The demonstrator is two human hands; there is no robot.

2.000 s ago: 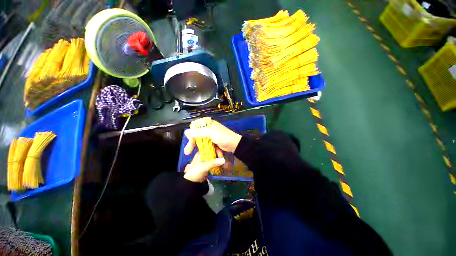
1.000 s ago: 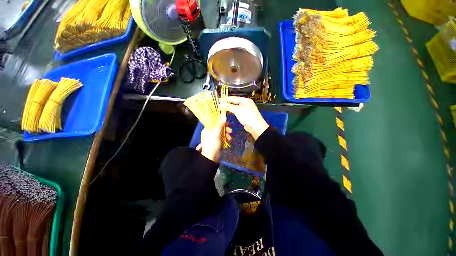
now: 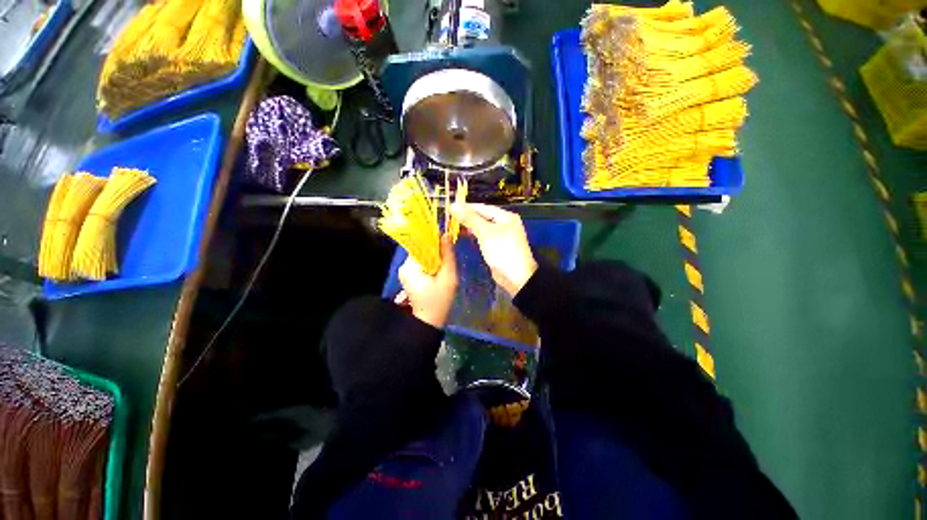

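Observation:
My left hand (image 3: 431, 287) holds a fanned bunch of yellow wires (image 3: 412, 225) over the lap, just below the bench edge. My right hand (image 3: 497, 242) is to its right, with thumb and fingertips closed on a few yellow wires (image 3: 455, 208) that stand apart from the bunch. The upper tips of these wires are at the front of the teal machine (image 3: 518, 73), below its round silver face (image 3: 459, 120). Whether the tips touch the machine cannot be told.
A blue scrap tray (image 3: 560, 243) lies under my hands. A blue tray (image 3: 570, 110) of stacked yellow wires is right of the machine. A fan (image 3: 304, 43), patterned cloth (image 3: 286, 142) and scissors (image 3: 374, 139) are left. Another blue tray (image 3: 168, 215) holds two yellow bundles (image 3: 105, 221). Brown wires (image 3: 49, 437) lie lower left.
Since two seconds ago, my hands have gone from clasping the bunch together to holding it fanned in the left, with a few wires in the right. The view has shifted.

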